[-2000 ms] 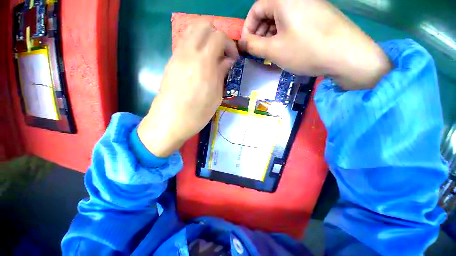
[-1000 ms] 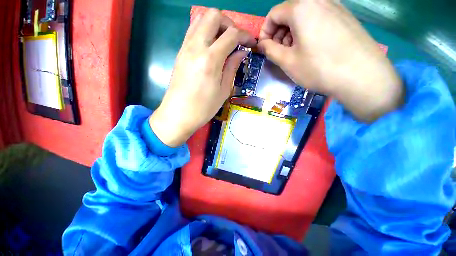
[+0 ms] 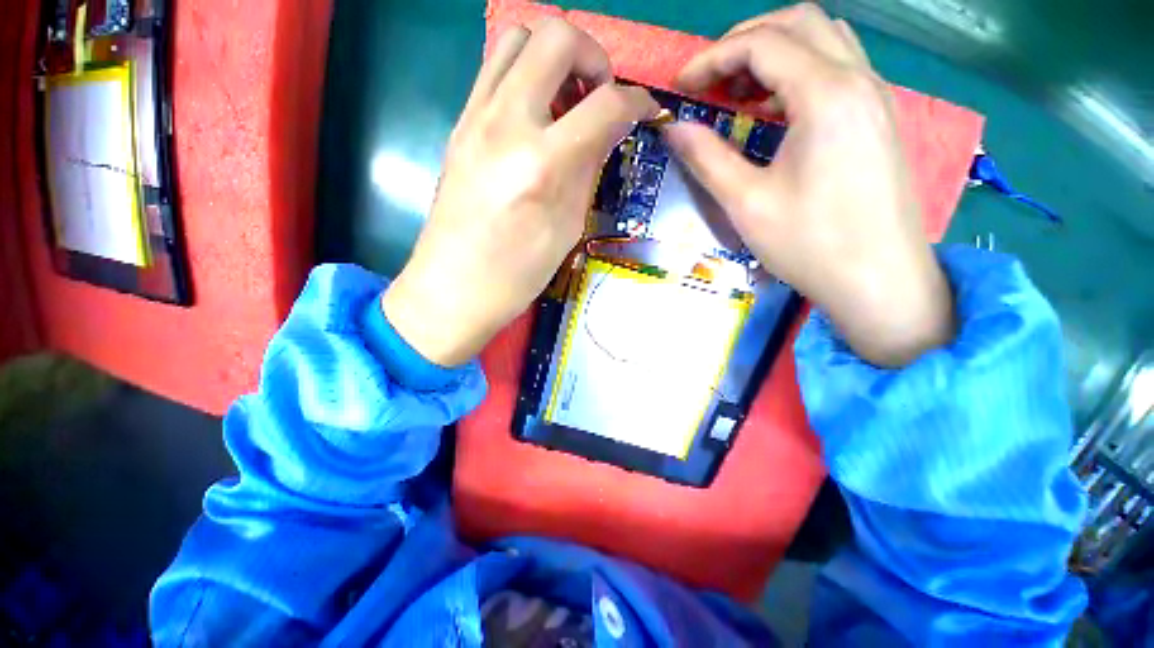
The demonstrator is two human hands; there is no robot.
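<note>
An open tablet (image 3: 615,458) lies insides up on a red-orange foam pad (image 3: 633,522), slightly tilted in view. Its white battery (image 3: 652,367), edged in yellow tape, fills the near part; the blue circuit board (image 3: 643,177) is at the far end. My left hand (image 3: 506,190) is over the tablet's far left corner, its thumb and index fingertips together beside a tiny gold-orange piece (image 3: 663,117); whether they grip it is unclear. My right hand (image 3: 823,177) is over the far right part of the board, thumb and index apart, with nothing visible between them. It hides part of the board.
A second open tablet (image 3: 177,272) lies on another red-orange foam pad (image 3: 241,215) at the left. A small blue tool (image 3: 1006,185) lies on the green bench (image 3: 392,76) beyond the pad's right edge. A clear tray (image 3: 1120,500) with slots is at the right edge.
My right hand has turned and moved lower over the board, its thumb and index now apart, uncovering the tablet's far edge. My left fingertips have shifted slightly right. The blue tool has come into view.
</note>
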